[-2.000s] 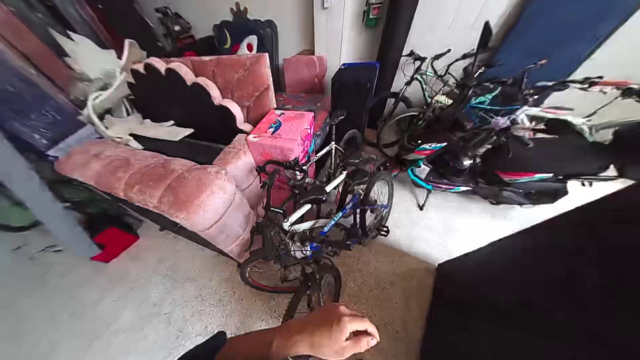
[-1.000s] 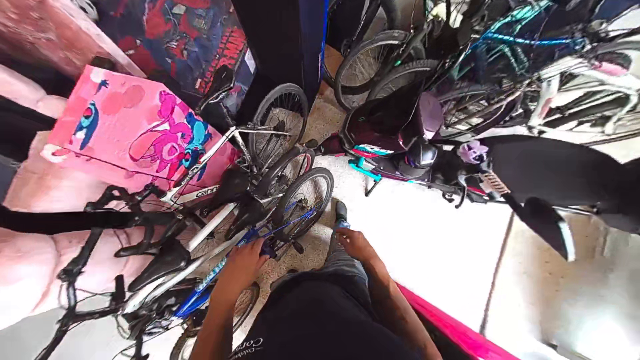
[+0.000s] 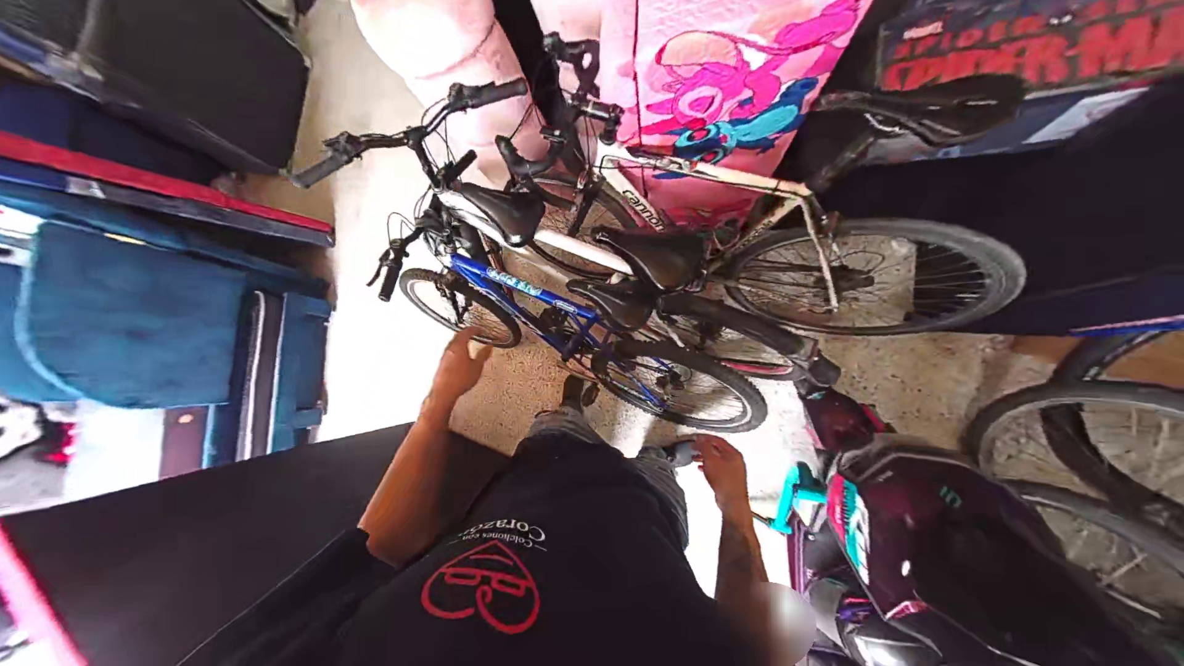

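My left hand (image 3: pixel 460 365) is just in front of the blue bicycle's front wheel (image 3: pixel 462 308), fingers apart, nothing seen in it. Low beside my leg is my right hand (image 3: pixel 717 461), near the rear wheel (image 3: pixel 680 387) of the same bicycle; its fingers are bent, and whether they hold anything cannot be told. The blue bicycle frame (image 3: pixel 527 289) stands closest to me. Behind it leans a white bicycle (image 3: pixel 578 248) with black saddles around it, and farther back a cream-coloured bicycle (image 3: pixel 703 169) stands by a pink printed panel (image 3: pixel 731 83).
A dark motorcycle (image 3: pixel 962 527) with teal parts stands at right, with more bicycle wheels (image 3: pixel 1091 435) beyond. Blue upholstered pieces (image 3: pixel 129 314) are at left. A black flat surface (image 3: pixel 259 518) lies at lower left. Pink upholstered furniture (image 3: pixel 435 37) is at the top.
The view has swung strongly toward the bicycles. My left hand, near the blue bicycle's frame one second ago, is now raised by its front wheel, fingers apart.
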